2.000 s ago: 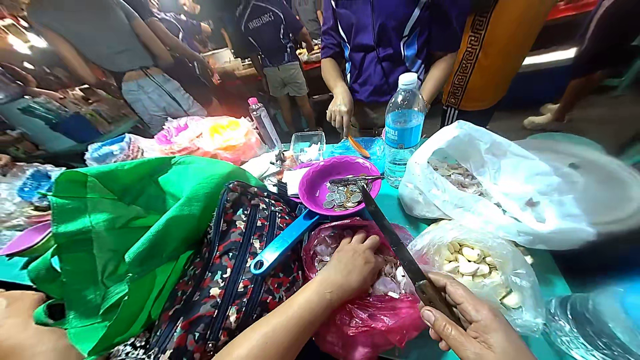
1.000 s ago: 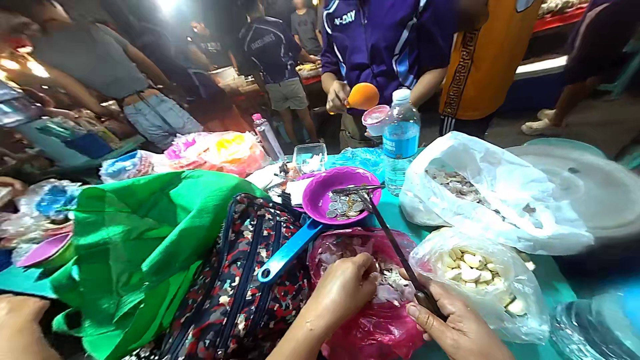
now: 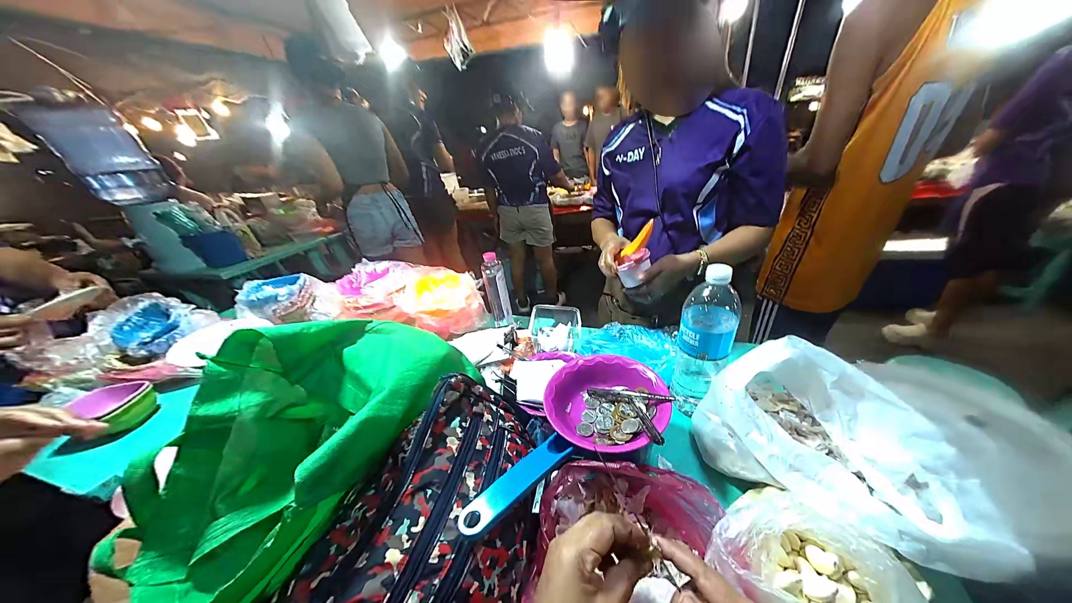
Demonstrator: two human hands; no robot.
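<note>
My left hand is at the bottom edge over a pink plastic bag that holds papery scraps. Its fingers are bent and pinched close to my right hand, which is partly cut off by the frame. A thin dark line runs between them; whether it is a knife blade, and what the fingers grip, is unclear. Just beyond is a purple scalloped bowl with coins and dark slim tools, beside a blue handle. Peeled garlic cloves lie in a clear bag at the right.
A green cloth bag and a camouflage-patterned bag lie left. A water bottle and a white plastic bag stand right. Across the table a person holds a cup; others stand behind, and another person's hand is at far left.
The view has tilted up. My hands have come together; the knife seen earlier in my right hand no longer shows plainly. The person opposite has brought the orange item and cup together.
</note>
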